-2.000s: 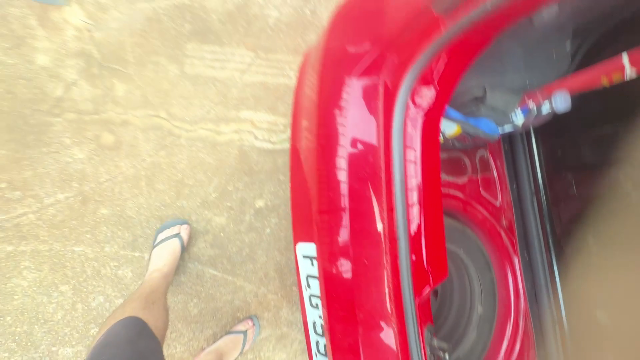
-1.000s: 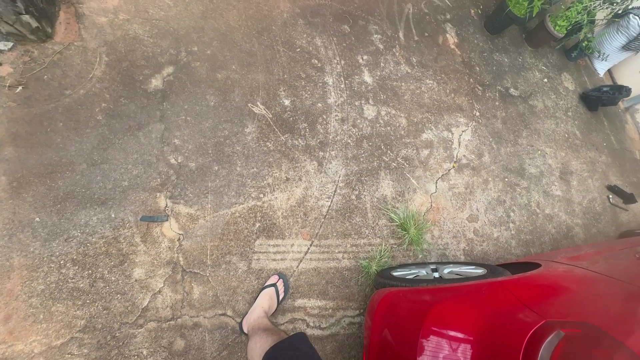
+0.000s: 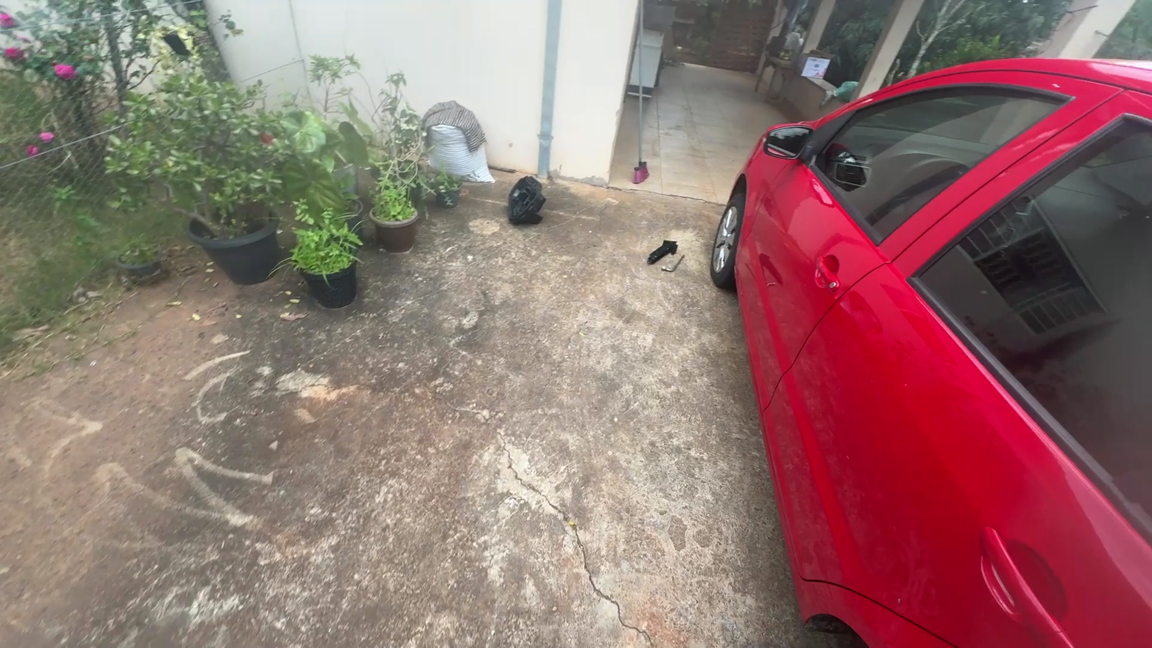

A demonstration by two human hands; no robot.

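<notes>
Neither my left hand nor my right hand shows in the head view. A red car (image 3: 855,360) fills the right side, its doors and windows closed. Its front wheel (image 3: 727,241) rests on the concrete. On the ground just left of that wheel lie a black object (image 3: 662,252), too small to name surely, and a thin metal tool (image 3: 673,263) beside it. A crumpled black plastic bag (image 3: 526,200) sits farther back, near the wall.
Potted plants, among them a large black pot (image 3: 238,252) and a brown pot (image 3: 396,232), line the back left. A stuffed white sack (image 3: 457,151) leans by the wall. A broom (image 3: 640,171) stands at the tiled porch entrance. Cracked concrete (image 3: 504,432) runs alongside the car.
The view has swung from the car's open boot to its side, facing the porch. The boot, the rear bumper and my feet in sandals, seen earlier, are out of view.
</notes>
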